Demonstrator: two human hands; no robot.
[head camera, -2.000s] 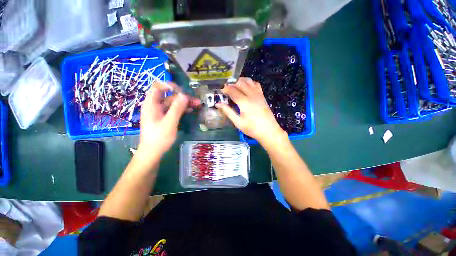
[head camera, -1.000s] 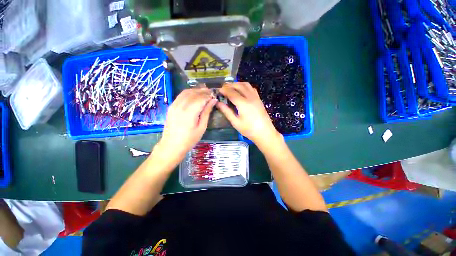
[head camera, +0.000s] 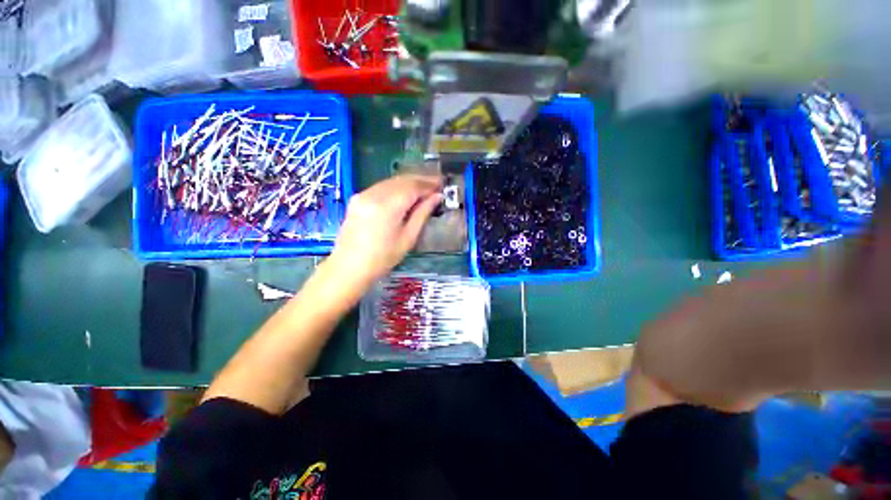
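Observation:
My left hand (head camera: 391, 223) is at the small metal fixture (head camera: 451, 194) under the press, fingertips pinched together at its left side. Whether a pin is between them cannot be told. My right forearm (head camera: 752, 337) is a large blur at the right, and the right hand is out of the picture or too blurred to make out. The press (head camera: 508, 24) carries a guard plate with a yellow warning label (head camera: 469, 121) above the fixture. A clear plastic box (head camera: 366, 342) nearest my body holds a row of red-and-white pins.
The left blue bin (head camera: 147, 176) holds loose pins; the middle blue bin (head camera: 590, 176) holds black ring parts. A red bin (head camera: 311, 63) stands behind. Frosted boxes (head camera: 73, 166) are far left, a flat black rectangle (head camera: 169, 317) front left, blue bins with silver parts (head camera: 728, 195) far right.
My right hand has left the fixture, and its arm has swung out to the right. My left hand stays at the fixture. The view has shifted, bringing the red bin into sight.

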